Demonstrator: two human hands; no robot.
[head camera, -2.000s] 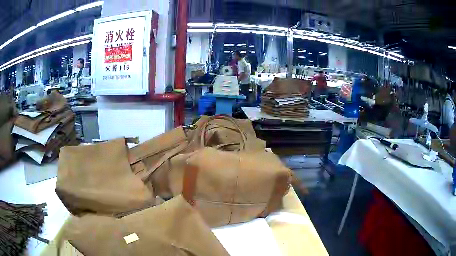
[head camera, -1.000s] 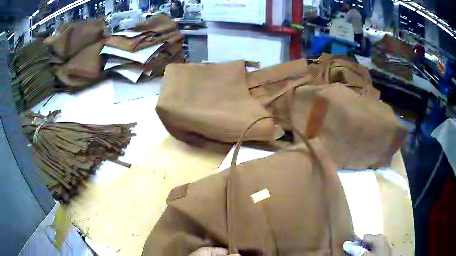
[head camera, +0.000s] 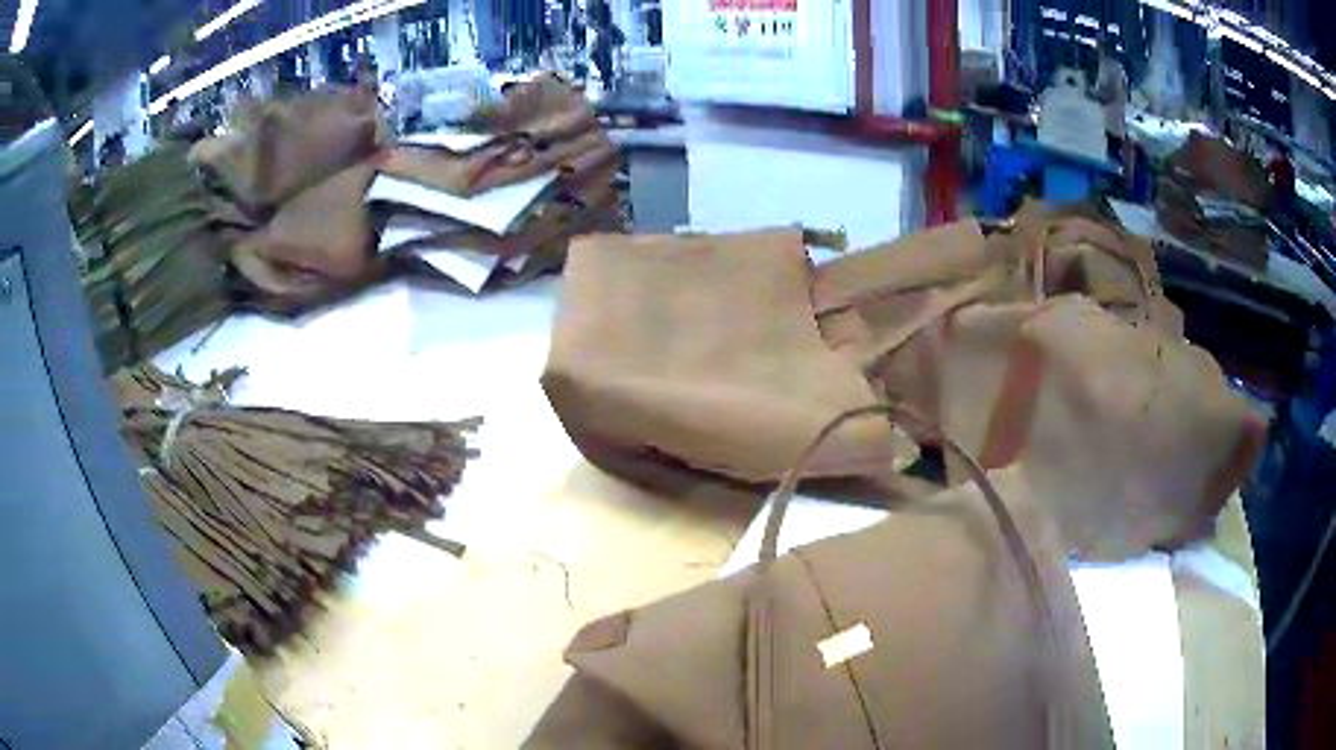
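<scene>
A tan-brown tote bag (head camera: 923, 630) lies nearest in front of me at the bottom of the view, cut off by the lower edge. It has a small cream label sticker (head camera: 845, 645) beside its centre seam. Its narrow brown handle (head camera: 1011, 535) stands up in a loop above the bag top. A second bag body (head camera: 696, 352) lies behind it. A further bag (head camera: 1121, 425) with a darker brown strip lies behind to the right. Neither of my hands is in the picture.
A strap bundle (head camera: 279, 498) lies on the pale table (head camera: 440, 645) at left. Stacked cut panels (head camera: 301, 220) with white sheets (head camera: 476, 198) stand at the back left. A grey-blue panel (head camera: 73, 513) borders the left edge. A red pipe (head camera: 942, 161) is behind the table.
The view has swung down and left, then slightly back right. The near bag's handle has come into view. Both hands, seen at the bottom edge one second ago, are out of the picture now.
</scene>
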